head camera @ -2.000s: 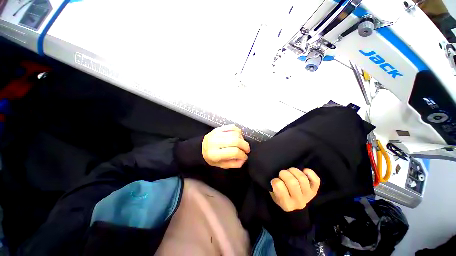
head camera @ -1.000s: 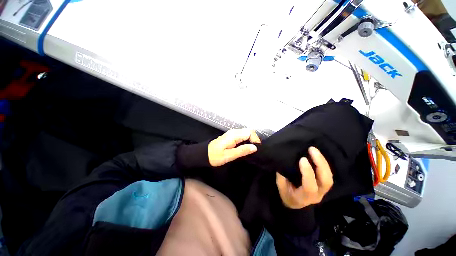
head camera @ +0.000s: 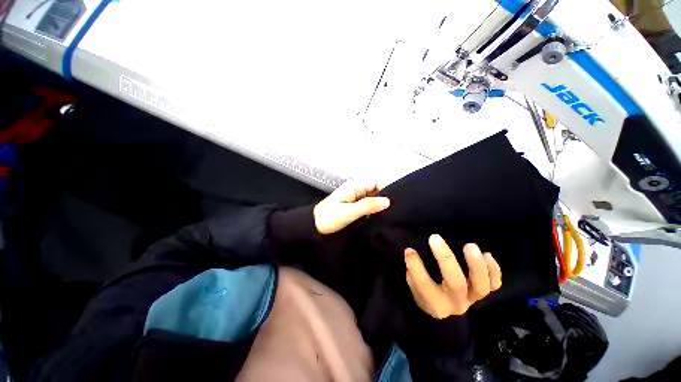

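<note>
A black garment piece (head camera: 478, 194) lies over the table's front edge, right of centre, and hangs down towards my lap. My left hand (head camera: 349, 207) pinches its left edge between thumb and fingers at the table edge. My right hand (head camera: 452, 280) is over the lower part of the cloth, palm up, with its fingers apart and no cloth gripped. The needle area of the white sewing machine (head camera: 571, 104) is beyond the cloth, with no fabric at it.
Snips with red and yellow-orange handles (head camera: 573, 248) lie right of the cloth, beside a tray of small metal parts (head camera: 620, 262). A black plastic bundle (head camera: 556, 339) is below the table at right. A blue band (head camera: 84, 37) wraps the table's left end.
The cloth has been spread flatter, and its far corner now points up towards the machine. My right hand has opened and moved slightly down off the fold. My left hand keeps its place at the edge.
</note>
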